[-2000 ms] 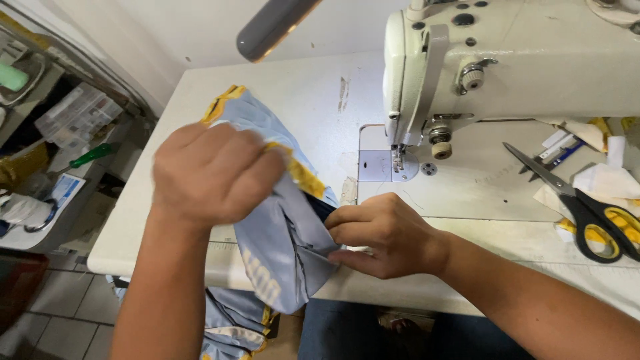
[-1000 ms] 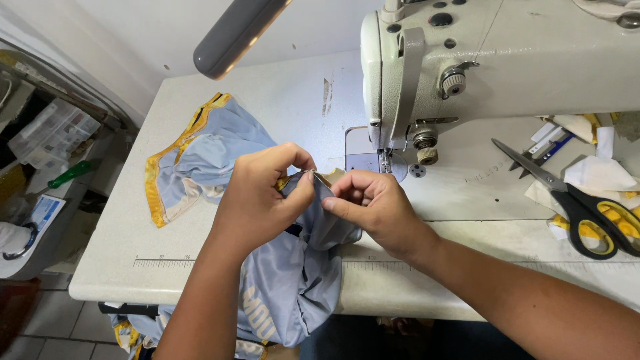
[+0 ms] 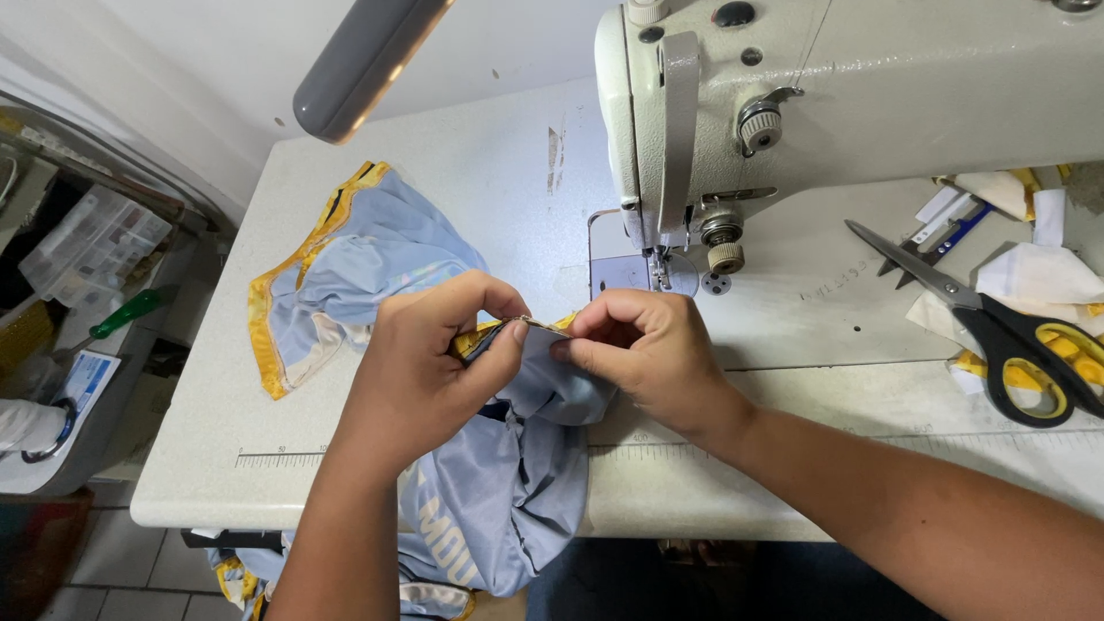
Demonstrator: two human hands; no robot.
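Note:
A light blue fabric garment (image 3: pixel 496 509) with yellow trim and pale lettering lies over the table's front edge. My left hand (image 3: pixel 440 354) pinches a yellow-edged seam of it between thumb and forefinger. Close beside, to the right, my right hand (image 3: pixel 642 349) pinches the same edge with thumb and fingers. Between the two hands the edge is stretched short, and its underside is hidden. Another part of the blue fabric with a yellow border (image 3: pixel 267 336) spreads on the table at the left. Just behind my right hand stands the presser foot (image 3: pixel 660 269) of a sewing machine (image 3: pixel 828 95).
Black-handled scissors (image 3: pixel 966 302) lie at the right beside thread snips (image 3: pixel 936 241) and white and yellow fabric scraps (image 3: pixel 1039 276). A grey lamp (image 3: pixel 366 69) hangs over the table (image 3: pixel 216 500). At the far left, shelves hold a plastic organizer box (image 3: pixel 95 241) and a green-handled screwdriver (image 3: pixel 125 315).
Two seconds ago my hands were apart on the bunched garment; they have come together on its edge. The yellow-bordered part now lies spread out at the left.

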